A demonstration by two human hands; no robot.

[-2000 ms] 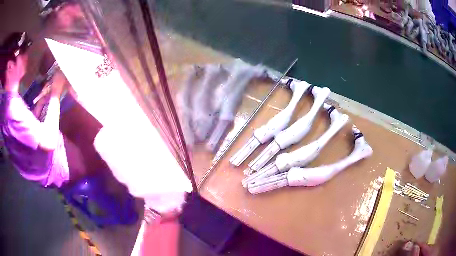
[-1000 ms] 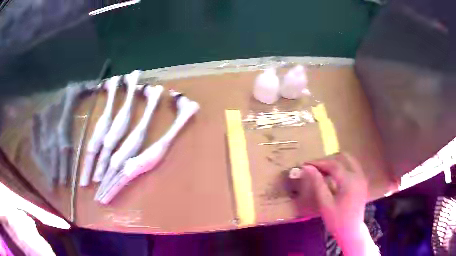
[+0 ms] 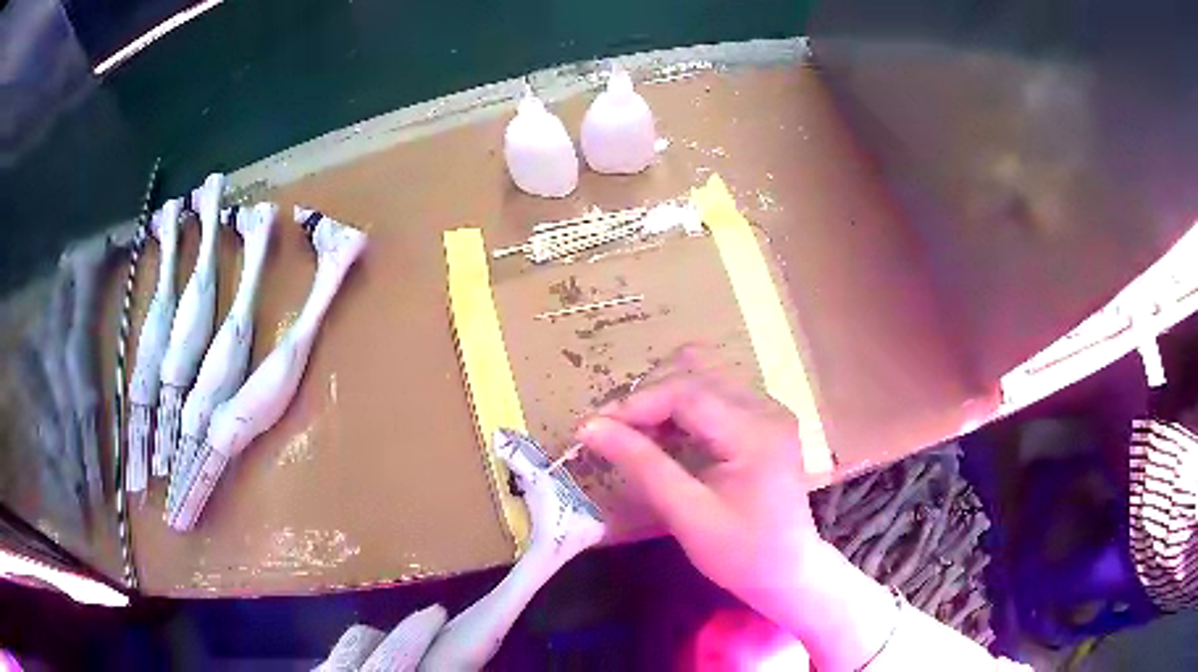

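My right hand [image 3: 716,479] is bare and pinches a thin pale stick [image 3: 568,456] whose tip is at the open head of a white-grey handle-shaped part [image 3: 506,597]. My left hand [image 3: 388,643], in a white knit glove, is at the bottom edge and partly cut off. It holds the part by its lower length. The part's head lies over the lower end of the left yellow tape strip [image 3: 476,328]. Whether the tip touches the head cannot be told.
Several finished-looking parts [image 3: 256,381] lie side by side at left, beside a thin striped rod [image 3: 126,381]. Two white squeeze bottles [image 3: 540,147] stand at the back above a stick bundle [image 3: 598,234]. One stick [image 3: 591,307] lies apart. A tangled grey pile [image 3: 920,525] sits below the bench edge.
The view has turned from the left side to the taped area. My gloved left hand and a part have come into view. My right hand now holds a stick at the part's head.
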